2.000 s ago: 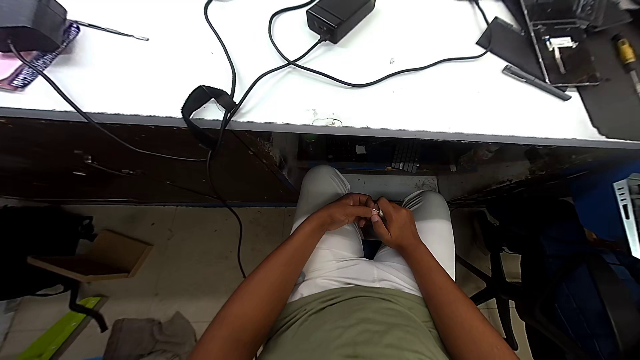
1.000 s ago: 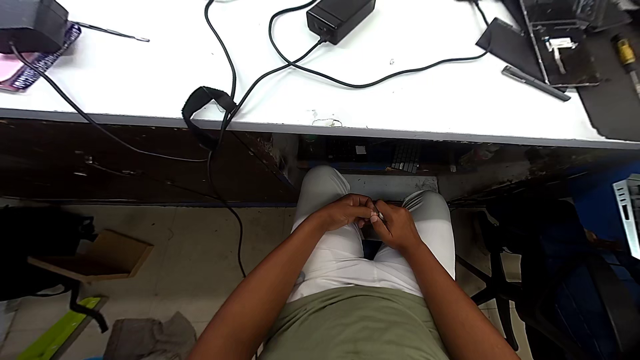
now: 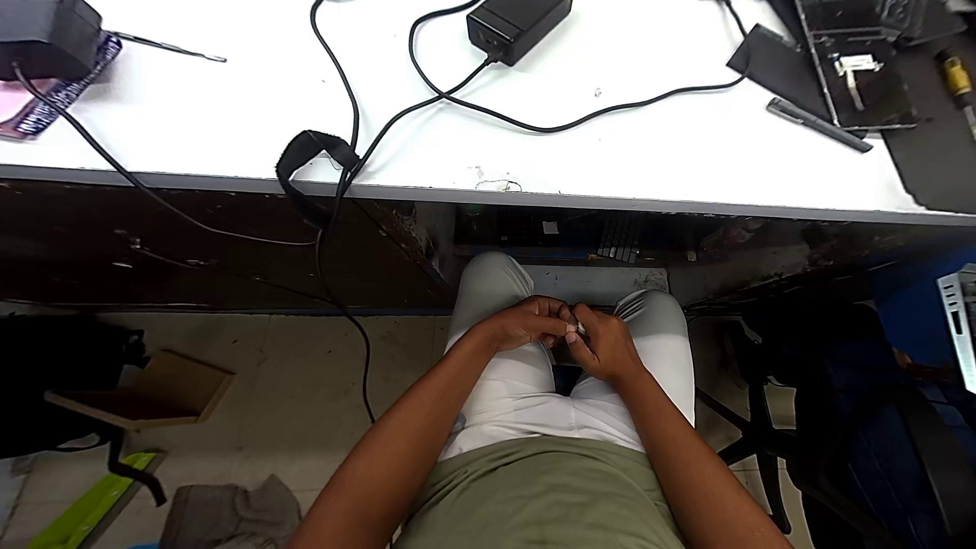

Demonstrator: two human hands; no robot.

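Note:
My left hand and my right hand meet above my lap, below the front edge of the white table. Between their fingertips is a small whitish thing, mostly hidden by the fingers, so its kind cannot be told. Thumbs and forefingers of both hands are bent close around it. Whether each hand grips it or only touches it is not clear. Nothing on the table is touched by either hand.
On the white table lie a black power adapter, its cables, a strap, a black pen, tweezers and a screwdriver. An open cardboard box is on the left; a chair base stands right.

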